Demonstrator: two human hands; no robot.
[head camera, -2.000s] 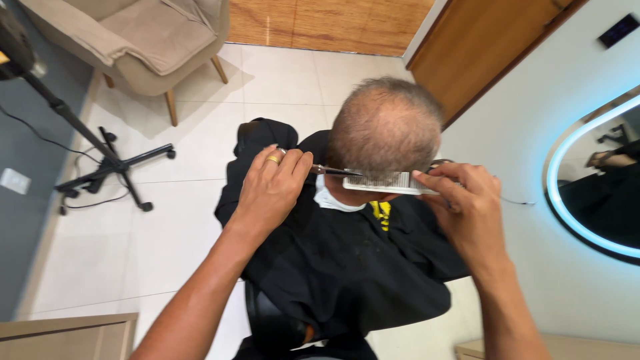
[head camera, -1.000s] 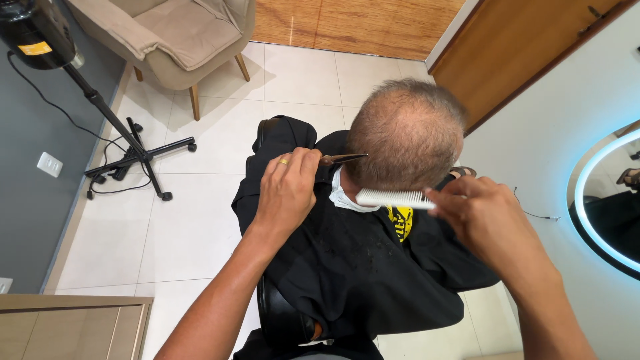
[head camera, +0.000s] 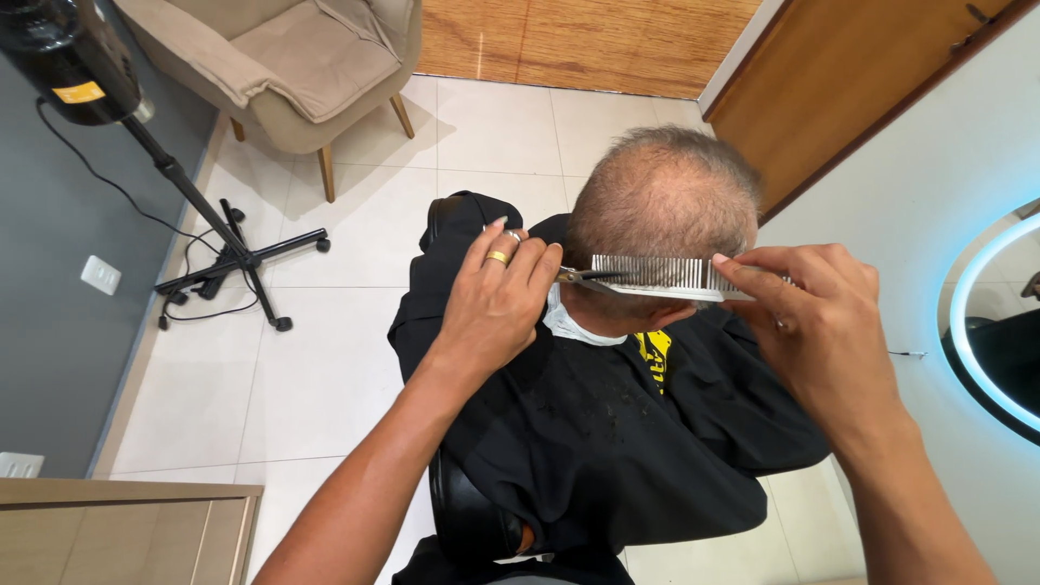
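Observation:
My left hand (head camera: 504, 296) grips hairdressing scissors (head camera: 591, 279), whose blades lie along the teeth of a white comb (head camera: 666, 276). The comb is held by its right end in my right hand (head camera: 821, 325), teeth up, flat against the hair low on a seated person's head (head camera: 666, 195). A black cape (head camera: 569, 455) with cut hair on it covers the person, and a white neck strip (head camera: 581, 321) shows at the collar. How far apart the scissor blades are is hard to see against the comb.
A wheeled black stand (head camera: 248, 260) with a cable is on the left, near a beige armchair (head camera: 325, 61). A wooden cabinet (head camera: 130, 528) fills the lower left corner. On the right wall hangs a lit mirror (head camera: 963, 317); a wooden door (head camera: 877, 89) is behind.
One second ago the comb was lower, apart from the scissors; now it lies against the hair with the blades over it. Both hands have come closer together.

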